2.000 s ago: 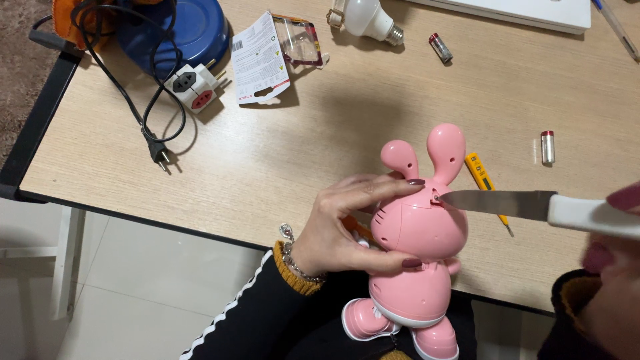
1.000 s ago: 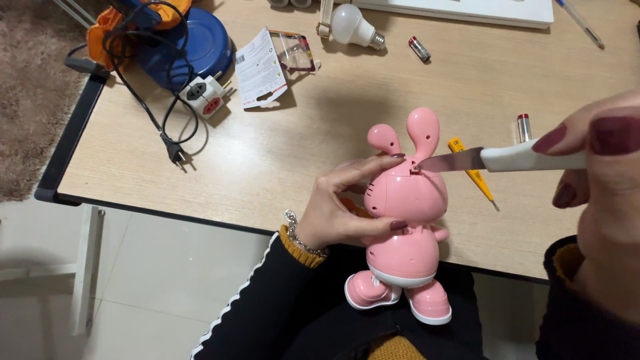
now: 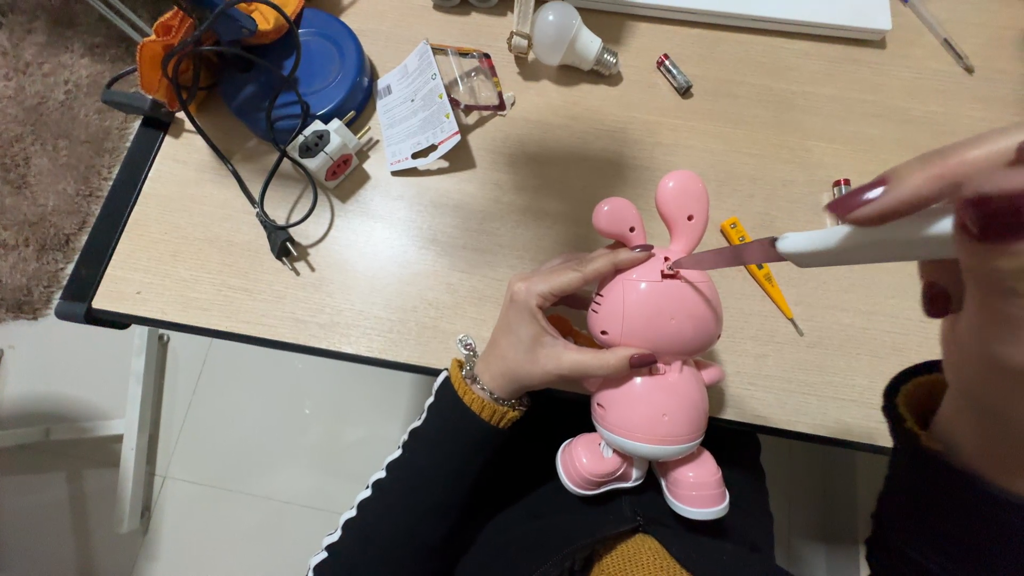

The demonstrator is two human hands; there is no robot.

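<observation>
A pink plastic rabbit toy (image 3: 664,320) lies back side up across the table edge, its feet over my lap. My left hand (image 3: 560,320) grips its head and neck from the left, thumb at the neck and fingers near the ears. My right hand (image 3: 968,216) holds the white handle of a knife (image 3: 728,256). The blade's tip touches or is close to a small slot at the top of the toy's head, beside a panel seam. Part of the right hand is cut off by the frame. A yellow voltage tester screwdriver (image 3: 760,270) lies right of the toy.
On the wooden table (image 3: 448,264) lie a light bulb (image 3: 568,40), a small battery (image 3: 674,75), another battery (image 3: 841,188) partly behind my right hand, opened blister packaging (image 3: 420,112), a plug adapter (image 3: 326,152), a black cord (image 3: 212,136), a blue round object (image 3: 320,68) and a pen (image 3: 938,36).
The knife stays at the slot in the toy's head while my right hand has shifted its hold on the handle. My left hand keeps its grip. The view has shifted slightly.
</observation>
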